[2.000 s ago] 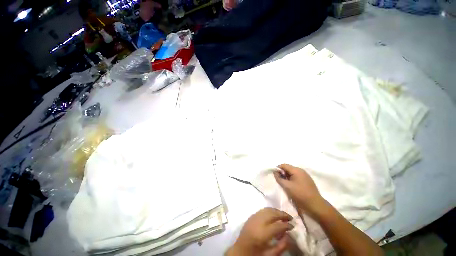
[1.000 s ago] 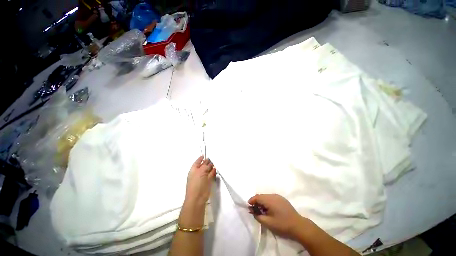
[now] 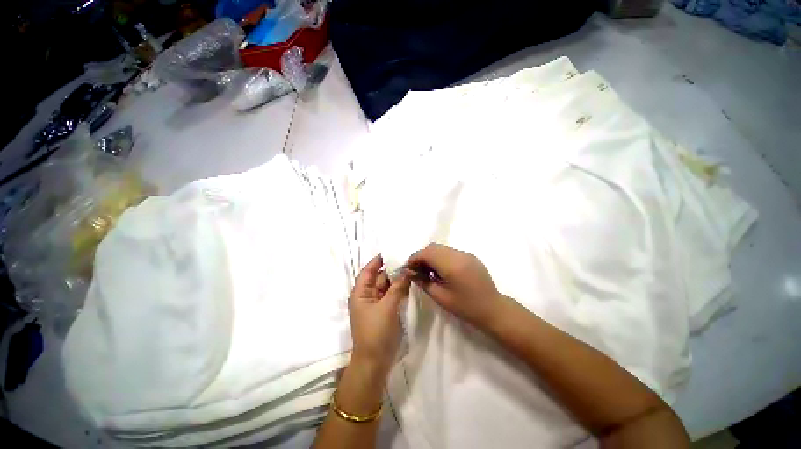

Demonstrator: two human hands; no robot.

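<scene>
A white garment [image 3: 474, 377] lies spread in front of me, over the left part of a fanned white heap [image 3: 606, 202]. My left hand [image 3: 373, 307], with a gold bangle at the wrist, pinches the garment's edge between its fingertips. My right hand [image 3: 452, 276] is beside it, its fingertips almost touching the left ones. It is closed around a small dark tool, most likely thread snips, mostly hidden in the fingers. A stack of white garments [image 3: 211, 307] lies to the left, its layered edges showing.
A dark navy cloth [image 3: 439, 53] lies behind the heap. A red basket [image 3: 285, 48] with blue and clear plastic stands at the back left. Clear bags with yellowish contents [image 3: 105, 210] lie far left. Light-blue cloth [image 3: 738, 17] is at the back right.
My left hand was lower, then moved up to the cloth's edge between the piles. My right hand has moved up and left to meet it. The view has shifted slightly.
</scene>
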